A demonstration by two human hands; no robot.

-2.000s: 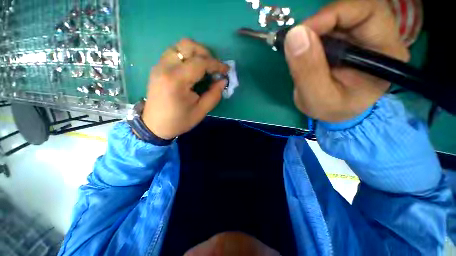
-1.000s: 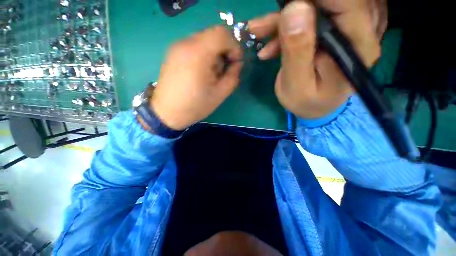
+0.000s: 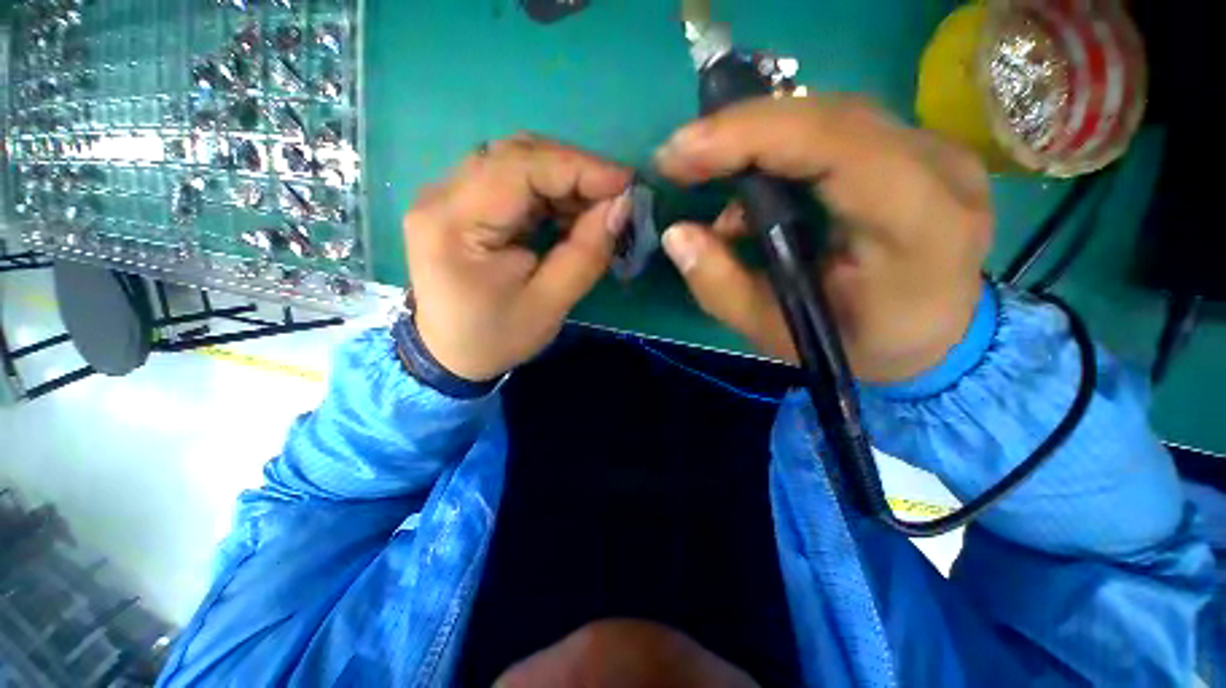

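Note:
My left hand [image 3: 518, 255] pinches a small dark part [image 3: 627, 231] between thumb and fingertips, over the whitish-grey pad [image 3: 643, 235] near the mat's front edge. My right hand [image 3: 861, 229] holds the black soldering iron [image 3: 793, 269] against the palm, its tip end pointing up to the far side. The right thumb and forefinger are apart, close to the pad on its right. Whether they hold anything fine cannot be told. The loose pile of shiny components [image 3: 779, 70] shows just right of the iron's collar, partly hidden.
A large clear parts tray [image 3: 175, 161] stands on the left of the green mat [image 3: 457, 81]. A yellow tape roll with red-and-white core [image 3: 1062, 88] stands at the far right. The iron's cord [image 3: 1062, 417] loops over my right sleeve. A dark object [image 3: 554, 8] is at the top edge.
My left hand has moved from beside the pile back to the pad with the part. My right hand has moved nearer, its iron now tip-up. The tape roll has come into view.

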